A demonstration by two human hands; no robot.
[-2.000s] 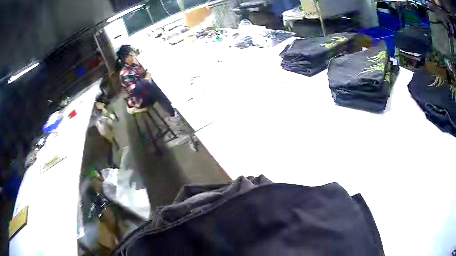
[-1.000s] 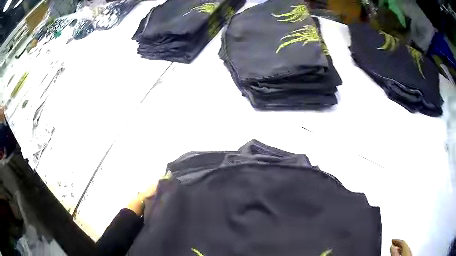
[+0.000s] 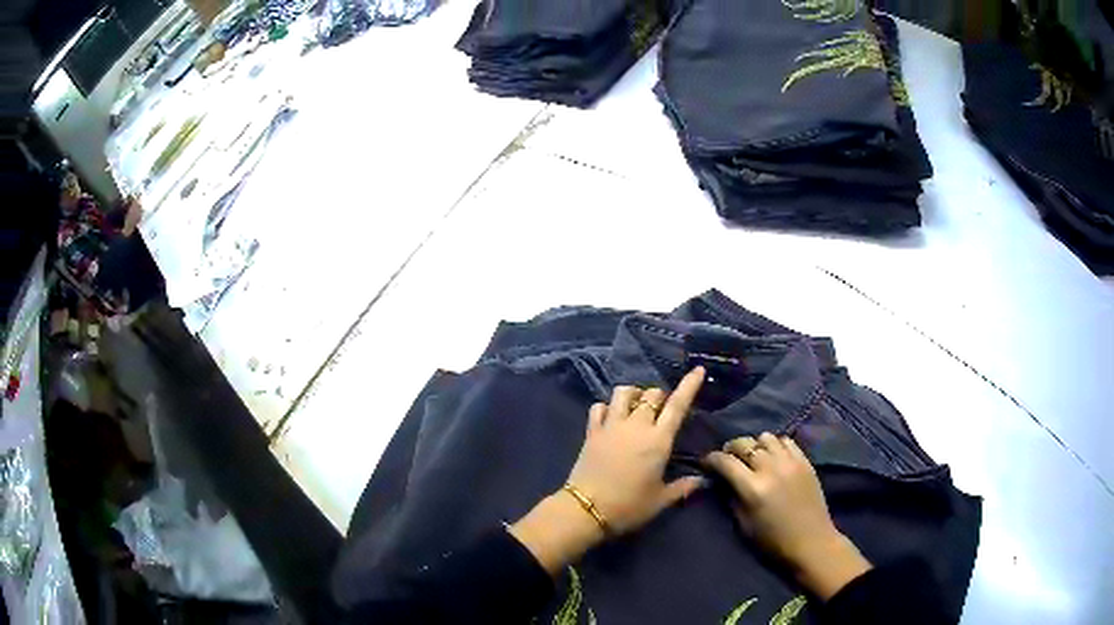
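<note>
A dark grey denim garment point(image 3: 489, 464) lies on the white table at the bottom centre, its collar point(image 3: 782, 397) away from me and yellow-green embroidery at the frame's lower edge. More dark layers show under it. My left hand point(image 3: 629, 458) rests on the garment's neck, index finger extended to the inside of the collar, thumb apart. My right hand point(image 3: 776, 501) is beside it, fingers bent on the cloth at the collar front. Whether its fingertips pinch the cloth is hard to tell.
Folded dark garment stacks stand on the white table point(image 3: 574, 238): one at the back point(image 3: 550, 49), one with embroidery point(image 3: 794, 122), one at the right edge point(image 3: 1051, 147). Clear plastic point(image 3: 196, 537) lies below the table's left edge. A person in patterned clothing shows at far left.
Both hands have come onto the garment at its collar, from its left side and from the right edge. The collar now shows opened out. The view has shifted, and the stacks appear farther right.
</note>
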